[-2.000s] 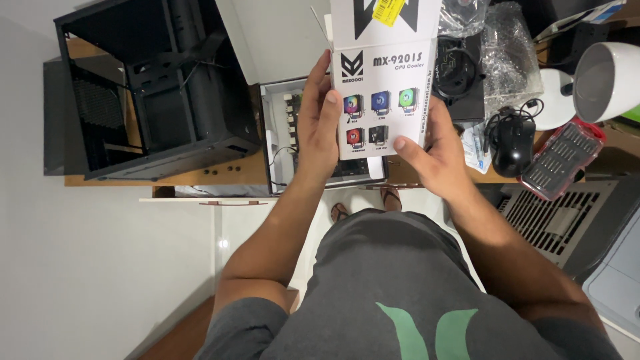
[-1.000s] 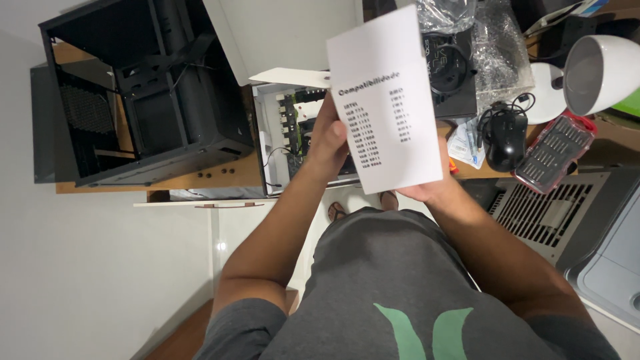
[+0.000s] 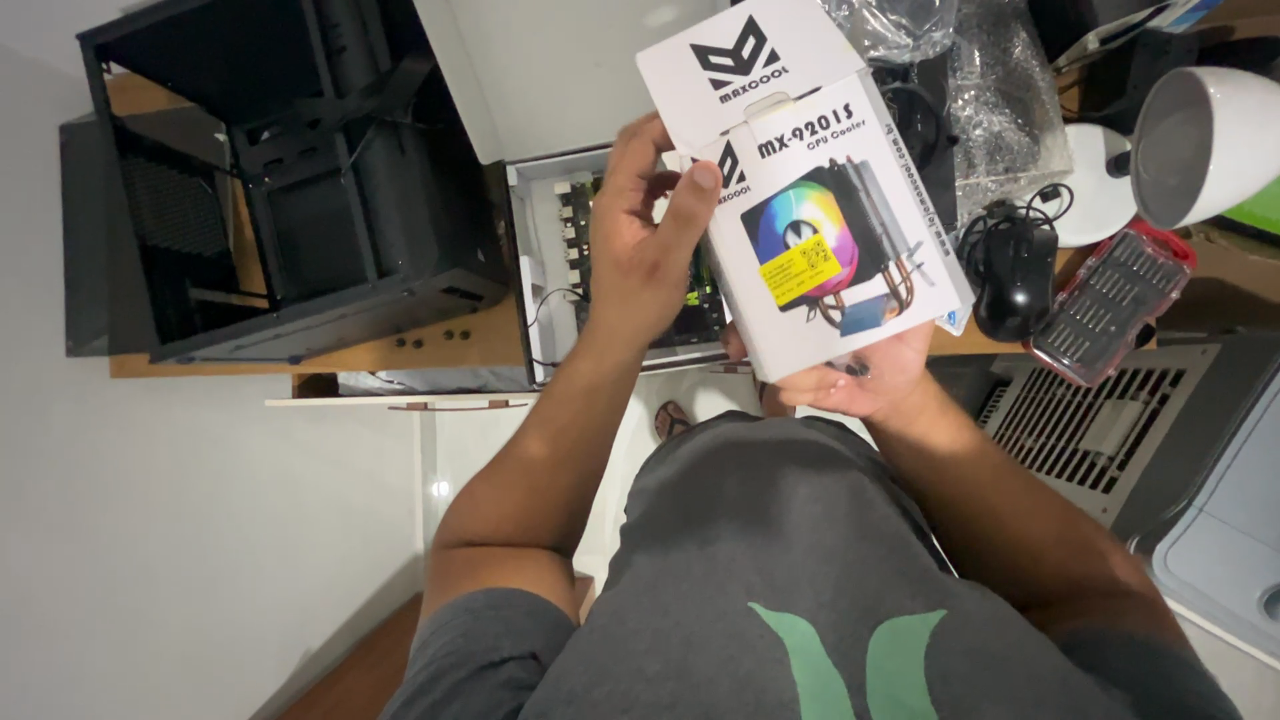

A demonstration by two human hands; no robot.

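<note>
Held up between both hands is a white CPU cooler carton [image 3: 880, 300], tilted, its front with a picture of a fan cooler facing me and its top flap raised. My left hand [image 3: 650, 235] grips the carton's left edge, the thumb near the flap's fold. Beneath the carton's lower end, my right hand [image 3: 865, 375] supports it with the palm turned up; part of its fingers is hidden. Behind the carton, partly covered, a motherboard [image 3: 577, 240] lies in an open white box [image 3: 518, 230] on the desk.
A black computer case [image 3: 400, 230] lies on the wooden desk at left, several screws [image 3: 430, 340] near it. At right are a black mouse [image 3: 1015, 285], a screwdriver bit set [image 3: 1110, 305], a white lamp [image 3: 1180, 150] and bubble wrap [image 3: 1005, 110]. An open drawer [image 3: 440, 385] juts out below.
The carton has been turned from its compatibility list to the side with the cooler picture. My right hand now shows under its lower end, palm up.
</note>
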